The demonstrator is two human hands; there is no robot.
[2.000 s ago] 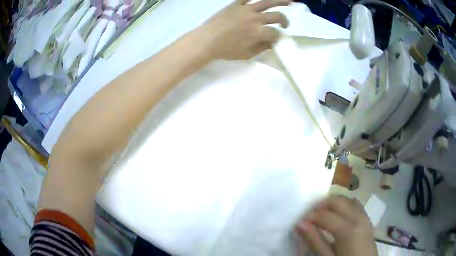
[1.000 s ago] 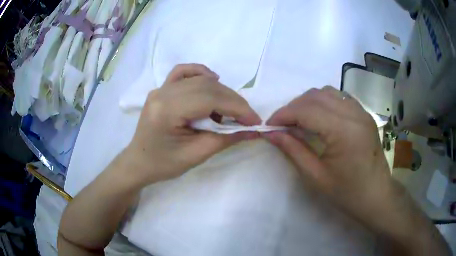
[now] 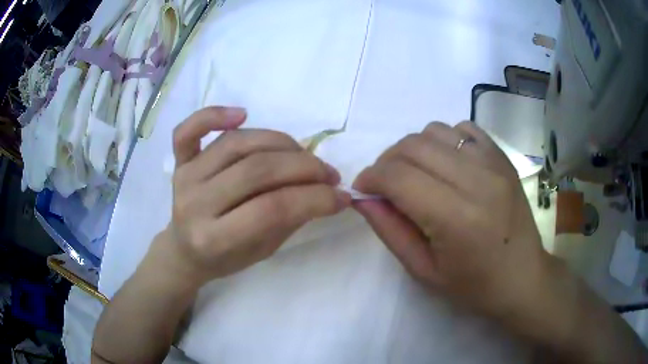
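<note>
A large white fabric panel point(image 3: 312, 298) lies over the front of the table and down toward my lap. My left hand point(image 3: 249, 188) and my right hand point(image 3: 455, 206) meet at the middle of the view. Both pinch a narrow folded edge of the fabric between thumb and fingers, with the fingertips almost touching. Only a thin strip of the edge shows between them; the rest is hidden by the fingers. The left index finger is raised. A yellowish-green edge point(image 3: 323, 138) shows on the cloth just behind the fingertips.
The sewing machine head point(image 3: 604, 92) stands at the right, with its presser foot point(image 3: 546, 193) and an orange-brown block point(image 3: 569, 212) beside it. A white chalk-like piece point(image 3: 625, 257) lies at far right. White bundles tied with mauve strips point(image 3: 106, 57) are at upper left.
Over two seconds, my hands came together from far apart and now pinch the edge. Since one second ago, the left hand has closed nearer the right, and less of the folded edge shows.
</note>
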